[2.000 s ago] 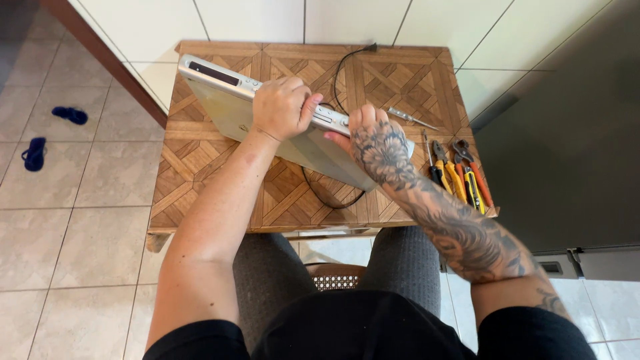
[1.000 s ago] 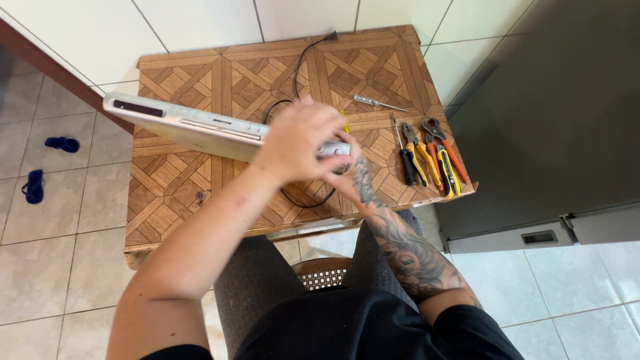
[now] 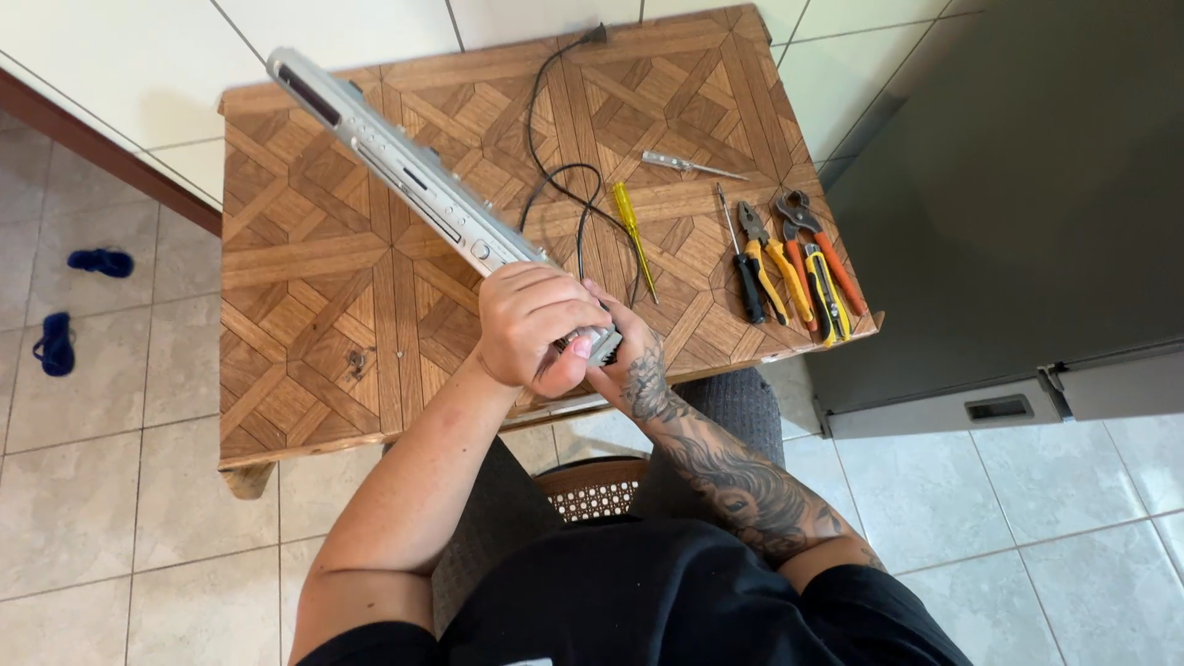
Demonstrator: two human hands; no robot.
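A slim silver disc player [image 3: 421,180] is tipped up on edge above the wooden table, its front panel with a dark display, buttons and knob facing up. My left hand [image 3: 536,324] wraps around its near end. Against the same end, lower and to the right, my right hand [image 3: 629,347] has its fingers partly hidden behind the player. A black power cord [image 3: 532,120] with a plug loops over the table beyond the hands. Right of the cord lies a yellow screwdriver [image 3: 634,236], and farther right a clear-handled screwdriver [image 3: 680,164].
At the right of the table [image 3: 305,268] lie a black-handled screwdriver [image 3: 747,282], yellow-handled pliers [image 3: 768,254], orange-handled pincers [image 3: 828,250] and a yellow utility knife [image 3: 826,301]. A dark refrigerator [image 3: 1008,203] stands at the right, a tiled wall behind. Blue flip-flops [image 3: 57,342] lie on the floor.
The player has swung round from a flatter slant to a steeper diagonal, and its broad face no longer shows. My hands have come together at its near end. The yellow screwdriver has come into view.
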